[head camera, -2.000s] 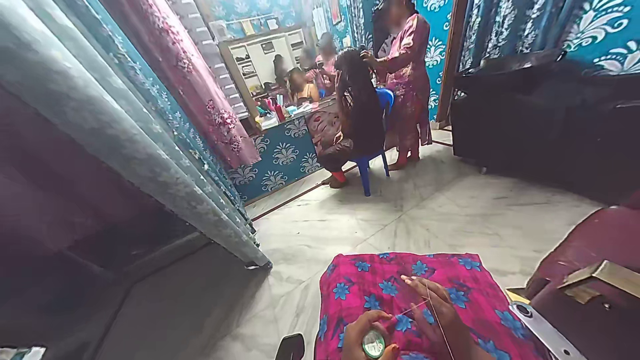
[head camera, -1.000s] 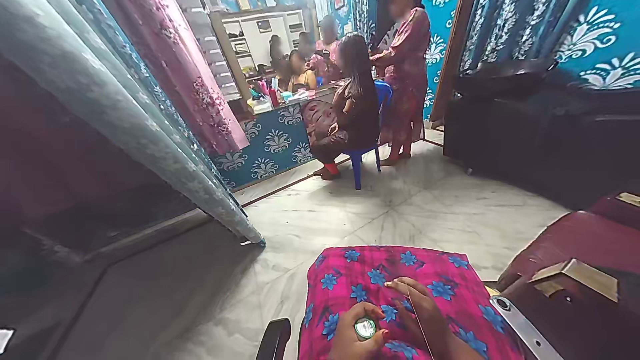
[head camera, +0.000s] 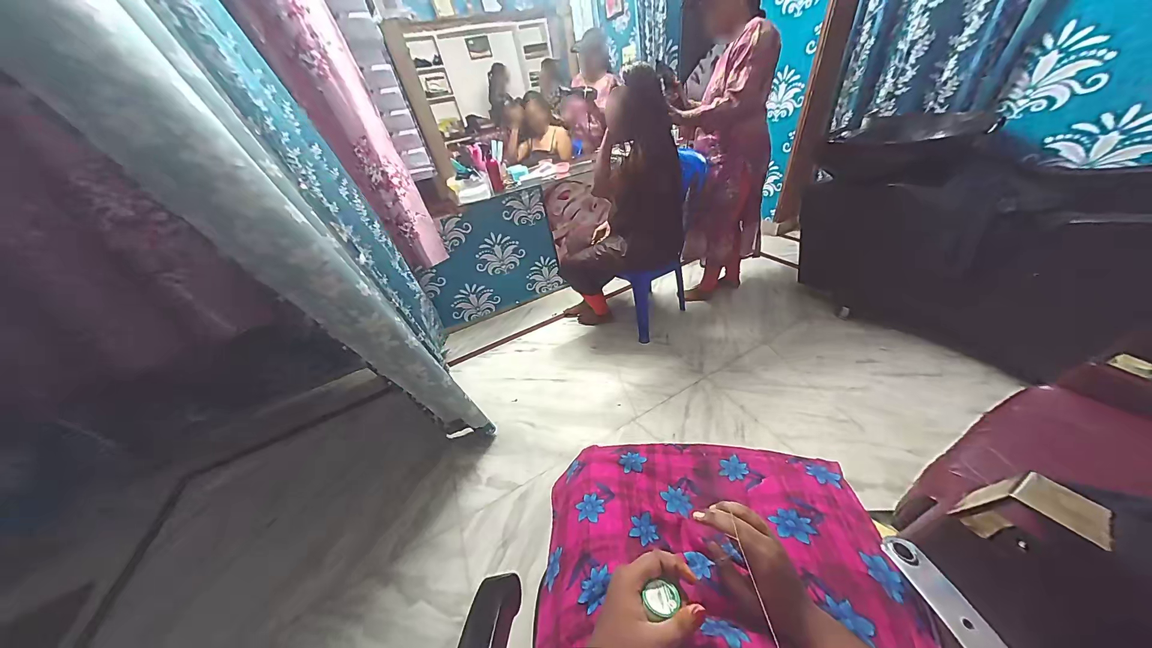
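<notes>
My left hand is closed around a small round thread spool with a green rim and a pale end, which faces up. To its right, my right hand is raised with its fingers extended, and a thin pale thread runs over its fingers and down along the wrist. Whether the thread is pinched between fingers cannot be made out. Both hands are above a magenta cloth with blue flowers, spread over my lap.
A black armrest is at lower left; a maroon seat with an open cardboard box is at right. Ahead, a person sits on a blue plastic chair, another stands behind, facing a mirror. Curtains hang at left.
The seated person's long hair, partly lifted two seconds ago, hangs down the back. My left hand stays on the spool and my right hand beside it. The view has shifted slightly.
</notes>
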